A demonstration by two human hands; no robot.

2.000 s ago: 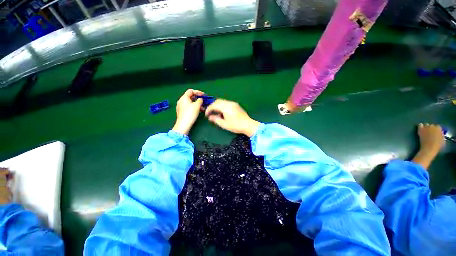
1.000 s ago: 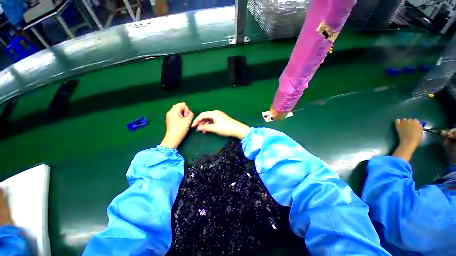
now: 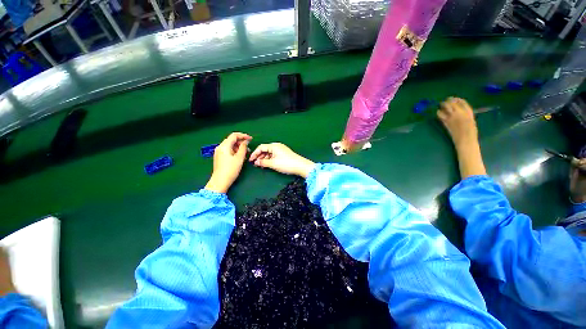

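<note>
My left hand (image 3: 228, 162) is over the green belt, thumb and fingers curled close together; whether it holds something small cannot be told. My right hand (image 3: 280, 159) is just to its right, fingers bent towards it; any small part in its fingertips cannot be made out. A small blue board (image 3: 209, 150) lies on the belt against the left side of my left hand, partly hidden by it. Another blue board (image 3: 159, 165) lies farther left. The dark pile of small black parts (image 3: 289, 257) lies between my forearms.
A pink-wrapped post (image 3: 385, 77) stands ahead right. Black rectangular items (image 3: 206, 96) lie on the far lane. At right, a neighbour's hand (image 3: 457, 119) reaches by a blue board (image 3: 422, 106); another hand holds a thin tool (image 3: 560, 155). A white slab (image 3: 40, 263) is at left.
The board between my hands two seconds ago is no longer there; a second board now shows beside my left hand. The neighbour's hand has reached forward and left. The view has shifted.
</note>
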